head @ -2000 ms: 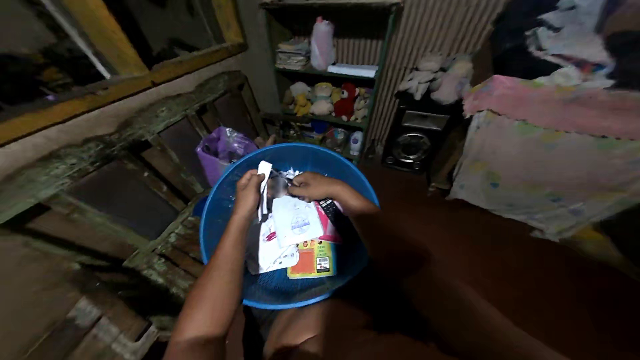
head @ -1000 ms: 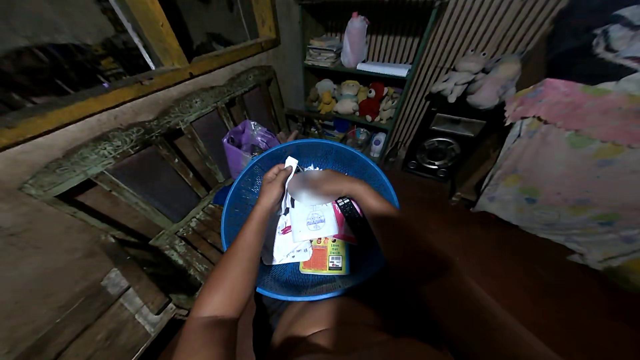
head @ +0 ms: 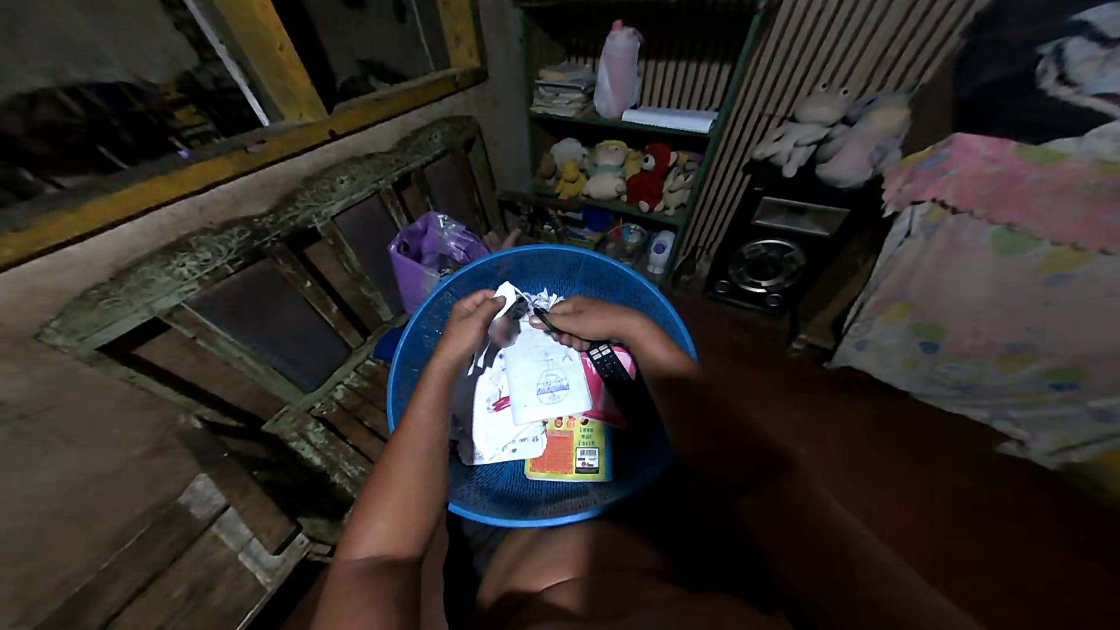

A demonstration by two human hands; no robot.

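A blue plastic basket (head: 542, 518) rests at my lap. Over its left part my left hand (head: 477, 325) pinches a strip of white paper (head: 506, 296) with printed dark areas. My right hand (head: 582, 320) grips a small dark tool whose thin end points toward the paper; its kind cannot be told. Below the hands lie a white sheet with a blue drawing (head: 549, 381), another marked sheet (head: 503, 429) and a yellow and orange booklet (head: 569, 451). A black remote control (head: 610, 364) lies on a pink item (head: 604, 404) under my right wrist. Crumpled paper bits (head: 544, 299) sit between the hands.
A carved wooden bench (head: 289, 394) stands on the left, with a purple bag (head: 418, 262) on it. Behind are a green shelf (head: 612, 206) with stuffed toys and a black loudspeaker (head: 766, 262). A patterned cloth (head: 971, 324) hangs on the right.
My right hand, blurred a second ago, now shows clearly with the dark tool. The left hand still holds the paper. The view has shifted somewhat.
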